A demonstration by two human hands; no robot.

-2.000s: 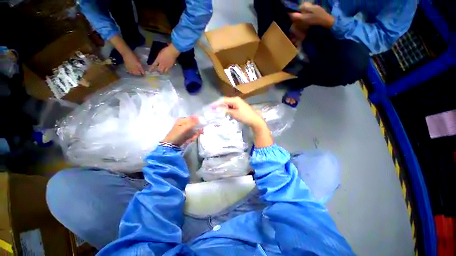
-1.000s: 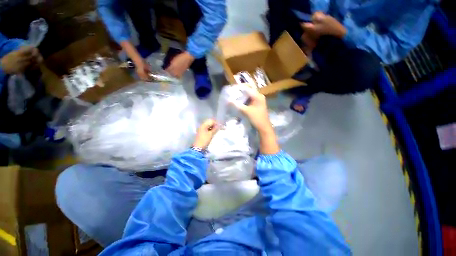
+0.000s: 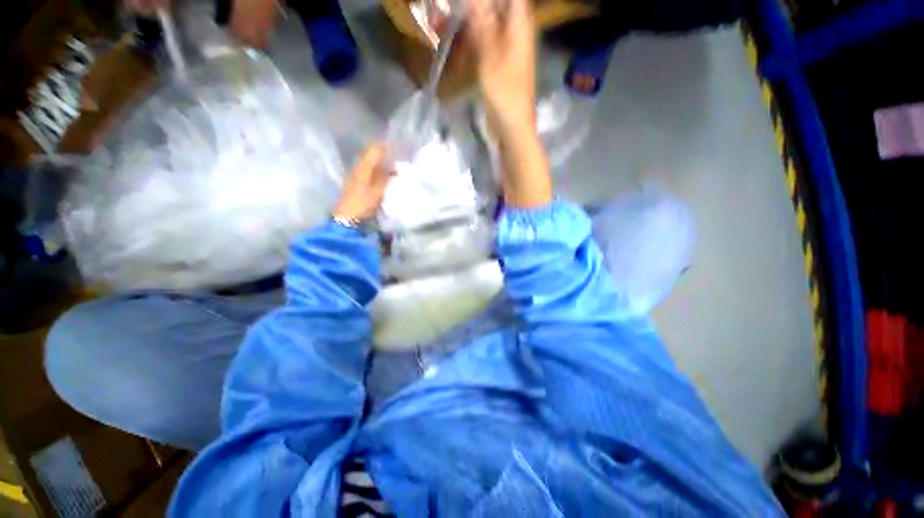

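Note:
My left hand (image 3: 365, 184) is closed on the edge of a small clear poly bag (image 3: 410, 119), left of the inner pack of white parts (image 3: 431, 187) between my legs. My right hand (image 3: 504, 66) is raised at the top edge, by the open carton; its fingertips are blurred and partly cut off. A thin clear or whitish strip (image 3: 442, 56) runs down beside its fingers; I cannot tell if they grip it. A second clear pack (image 3: 441, 246) and a pale pad (image 3: 436, 304) lie nearer my body.
A large puffed clear bag (image 3: 208, 187) lies at left, with a carton of white parts (image 3: 56, 96) beyond. A flattened clear bag (image 3: 555, 116) lies right of my forearm. Co-workers' hands and feet show at the top. Blue racking (image 3: 826, 202) stands at right; a closed carton is lower left.
The view has tipped down, so the carton and co-workers are mostly cut off. My right hand has moved up and away from my left hand and the pack.

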